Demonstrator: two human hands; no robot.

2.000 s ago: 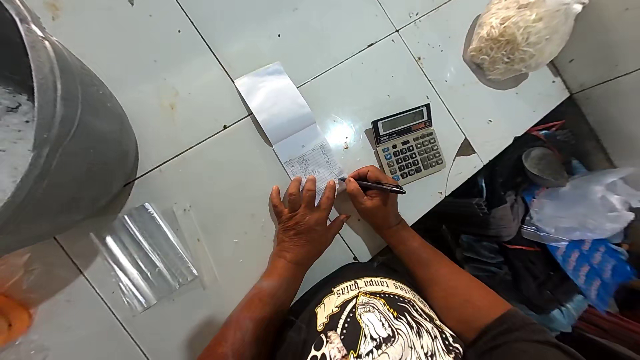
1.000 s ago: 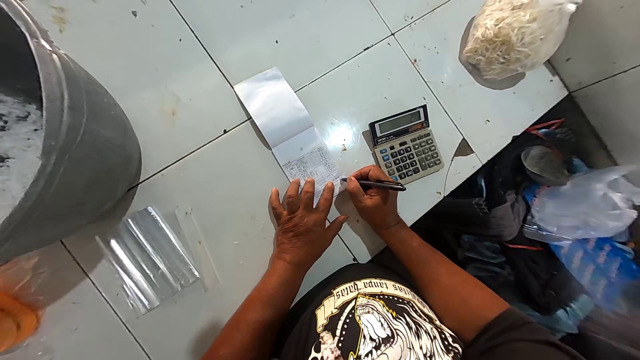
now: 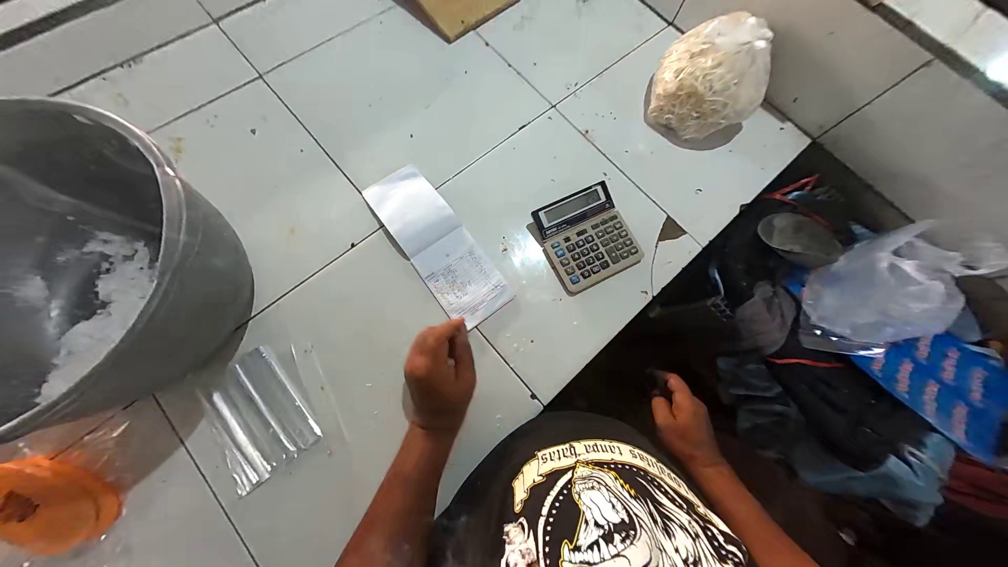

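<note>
A narrow paper notepad [image 3: 465,276] lies unfolded on the white tiled surface, its lower page covered in handwriting and its upper leaf blank. My left hand [image 3: 441,378] is at its bottom corner, the thumb and curled index finger closed on the edge. Just right of the pad sits a beige desk calculator [image 3: 591,240] with a dark-framed display, untouched. My right hand [image 3: 683,417] is off the tiles, over the dark area beside my body; a small dark thing, apparently the pen, shows at its fingertips, mostly lost against the background.
A large grey tub [image 3: 205,244] with white material inside stands left. Near it are clear plastic sheets [image 3: 272,417] and an orange object [image 3: 59,504]. A filled clear bag [image 3: 713,79] sits top right. Past the tile edge lie clothes and a white plastic bag [image 3: 886,283].
My right hand has left the notepad, where it held a pen, and moved right, past the tile edge. My left hand, earlier spread flat by the page, is now curled at its corner.
</note>
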